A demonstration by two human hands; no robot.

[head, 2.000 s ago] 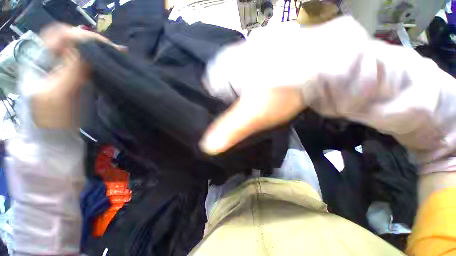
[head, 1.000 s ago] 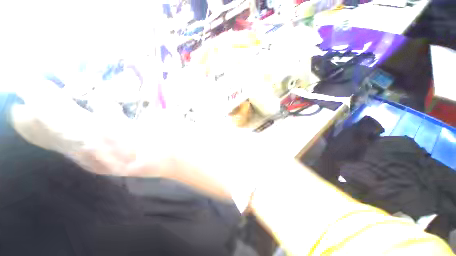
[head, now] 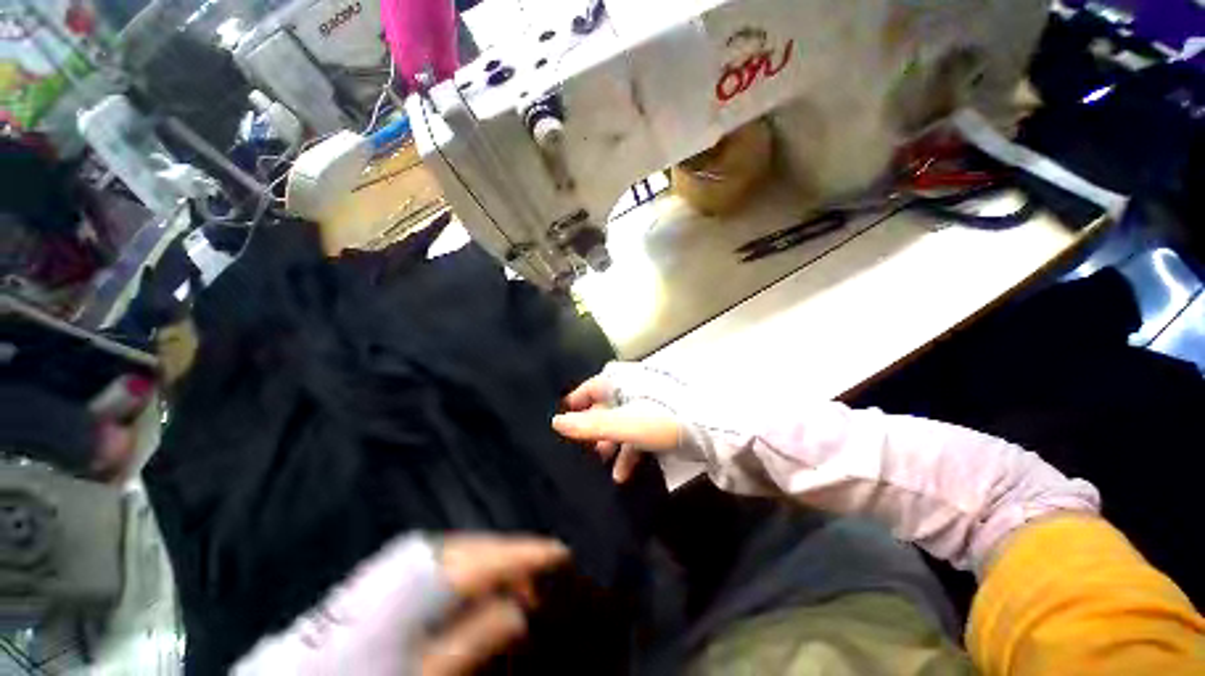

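A large black garment piece (head: 357,383) lies over the table left of the needle and hangs toward my lap. The white sewing machine (head: 661,93) with red lettering stands above it, its needle area (head: 575,258) lit. My right hand (head: 619,420) is at the garment's right edge, below the needle area, thumb and fingers close together; whether cloth is pinched between them is unclear. My left hand (head: 492,594) is blurred over the lower part of the garment, fingers apart; its grip cannot be made out.
Black snips (head: 793,235) and red-and-black scissors (head: 971,198) lie on the white table (head: 859,310) under the arm, near a yellow-brown container (head: 724,172). A pink thread cone (head: 419,37) stands above. Dark cloth (head: 1018,383) is at right, another machine (head: 317,53) behind.
The view has swung back to the machine. The garment, earlier lifted between both hands, now lies spread left of the needle. My right hand has come to its edge, and my left hand shows low.
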